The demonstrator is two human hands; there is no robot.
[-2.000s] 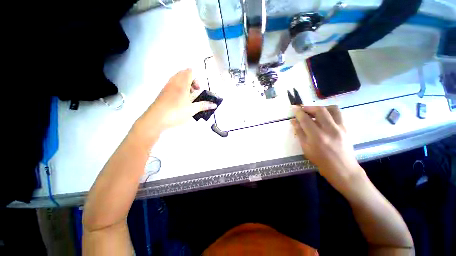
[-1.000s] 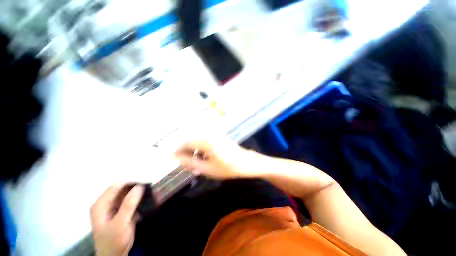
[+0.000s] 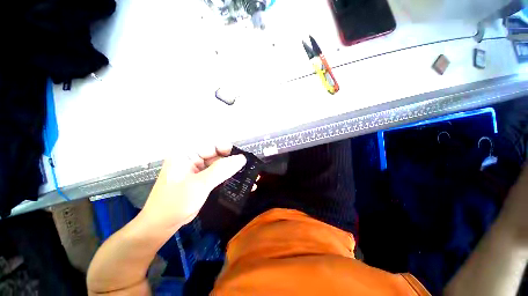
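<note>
My left hand is at the table's front edge, above my lap. Its thumb and fingers pinch a small black label with white print, which hangs down from the fingers. Thread snips with dark blades and a yellow and red handle lie on the white table, blades apart. My right hand is out of the picture; only the blurred right forearm shows at the lower right edge.
The white table has a ruler along its front edge. A black phone lies at the top, with small blocks to its right. Black fabric is piled at the left. A blue crate holds dark garments below.
The snips have left my right hand and lie on the table. My right hand has gone out of view to the right. My left hand has moved from the tabletop to its front edge with the label.
</note>
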